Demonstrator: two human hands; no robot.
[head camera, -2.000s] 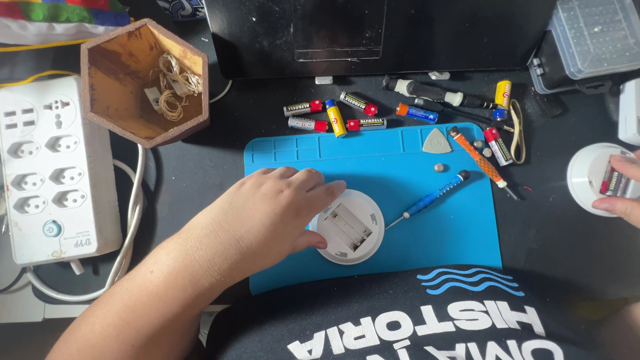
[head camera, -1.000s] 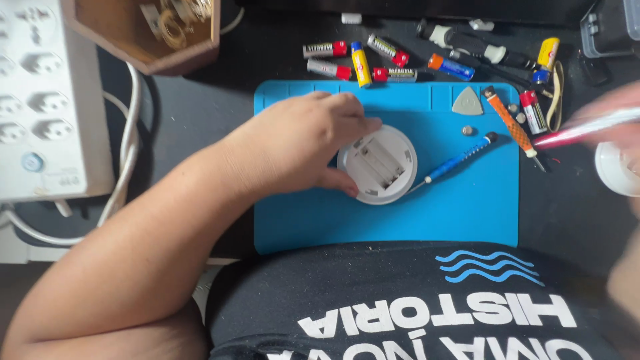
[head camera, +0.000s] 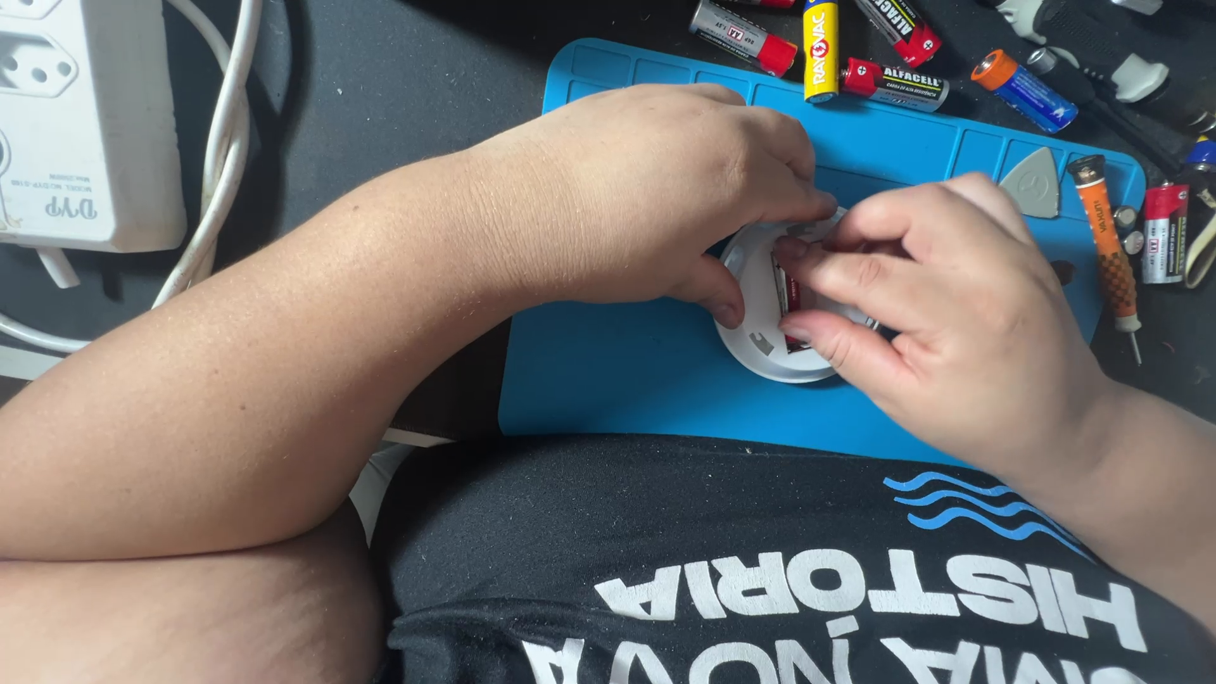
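Observation:
A round white plastic battery-powered device (head camera: 750, 347) lies on the blue silicone work mat (head camera: 608, 380), its battery side up. With thumb and fingers, my left hand (head camera: 665, 190) grips its rim at the left and top. Over the battery compartment is my right hand (head camera: 950, 285), its fingertips on a red battery (head camera: 790, 294) that lies at the compartment's left side. My right fingers cover most of the compartment, so whether more batteries are inside cannot be seen.
Loose batteries (head camera: 898, 85) lie along the mat's top edge. A triangular grey opening pick (head camera: 1033, 185) and an orange precision screwdriver (head camera: 1107, 247) are at the right. At the upper left stands a white power strip (head camera: 114, 152) beside white cables (head camera: 228, 133).
My right hand has come in from the far right to the white device, whose compartment held no battery in the earlier frames. My left hand stays at the rim. The view is closer.

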